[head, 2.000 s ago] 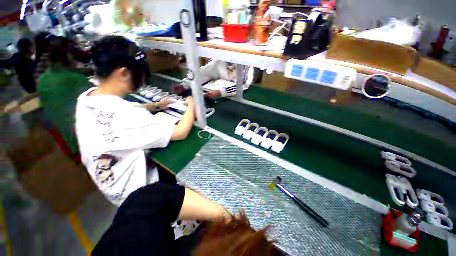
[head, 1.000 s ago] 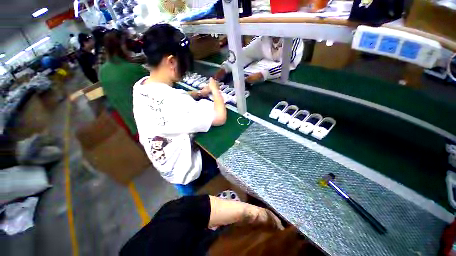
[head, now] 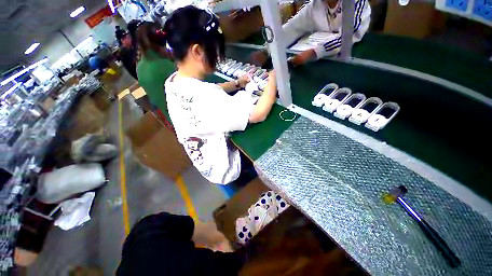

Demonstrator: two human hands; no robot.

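Several white looped housings (head: 356, 110) lie in a slanting row on the dark green conveyor belt (head: 431, 145), their rounded blocks towards the bench. A small mallet (head: 423, 226) with a black handle and yellowish face lies on the silvery bubble wrap mat (head: 334, 178). A thin white ring (head: 287, 115) lies on green surface by the post. My left forearm shows below a black sleeve at the bottom, but the hand is hidden behind brown hair at the lower edge. My right hand is not in view.
A neighbour in a white shirt (head: 207, 113) sits at left, hands over white housings (head: 240, 70). Another person's striped sleeve (head: 323, 48) reaches in across the belt. A metal post (head: 278, 59) stands between. A brown box with dotted cloth (head: 264, 210) is below the bench edge.
The view has swung left and down, so the red bin and right-hand housings have left the picture. My left forearm has drawn down away from the mat. The mallet and housing row lie unmoved.
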